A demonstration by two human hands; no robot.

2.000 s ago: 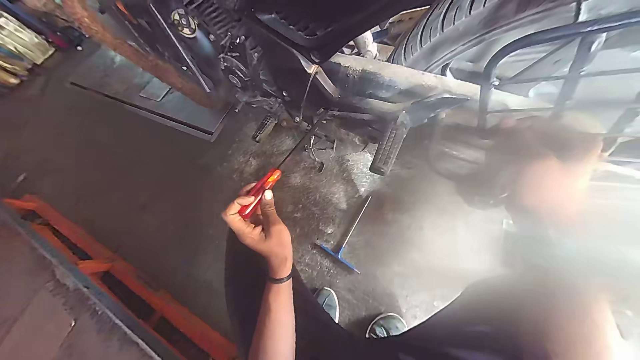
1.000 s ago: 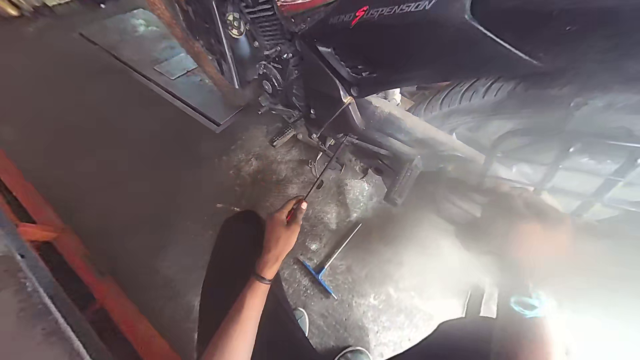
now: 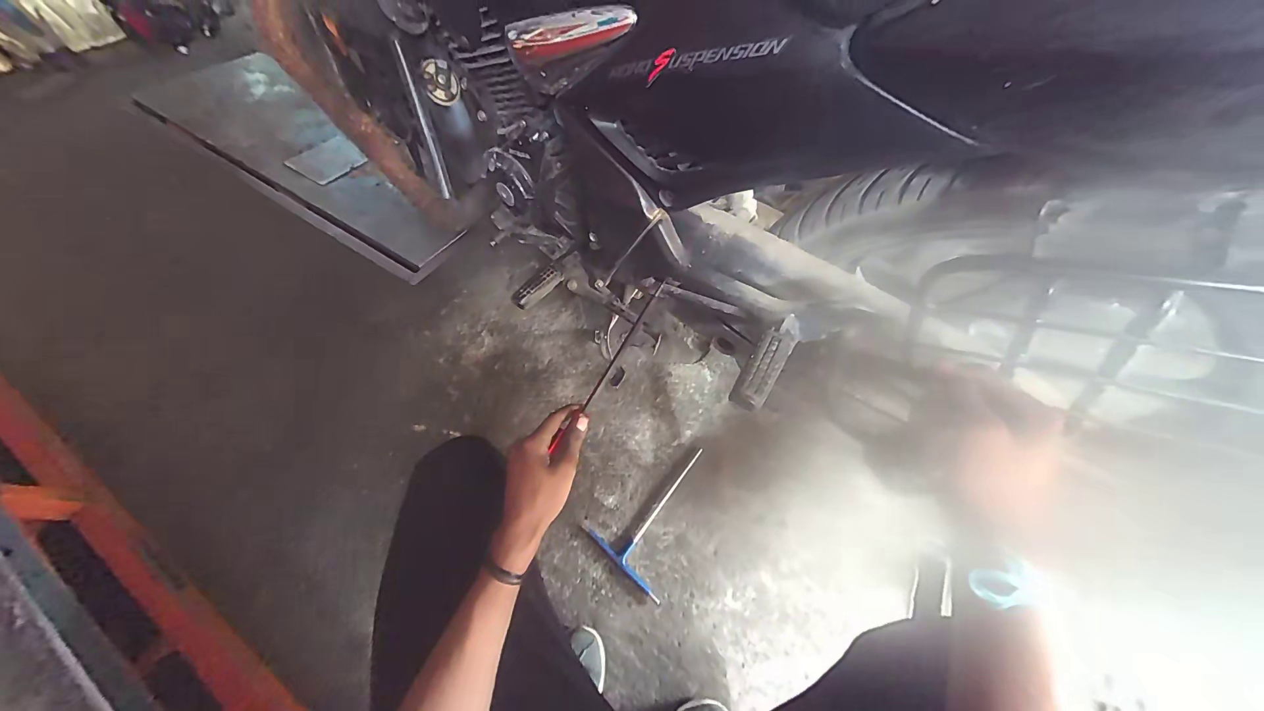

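My left hand (image 3: 545,469) is closed around the red handle of a screwdriver (image 3: 622,348). The thin dark shaft points up and right, its tip beside the linkage low on a motorcycle (image 3: 711,128), left of a ribbed footpeg (image 3: 765,363). My right hand (image 3: 1007,444) is a blur at the right, near the motorcycle's metal side guard (image 3: 1037,296); what it holds or touches cannot be told. A T-handle wrench (image 3: 624,559) with a blue grip lies on the floor between my legs, to the right of my left forearm.
An orange metal frame (image 3: 128,553) runs along the lower left. A flat metal plate (image 3: 286,158) lies on the floor at the upper left. The rear tyre (image 3: 869,202) is behind the swingarm. My shoe (image 3: 589,654) shows at the bottom. Haze or glare blurs the right side.
My left hand has brought the screwdriver forward to the parts beside the footpeg; its handle was more exposed two seconds ago. The view has shifted, showing more of the motorcycle's side panel.
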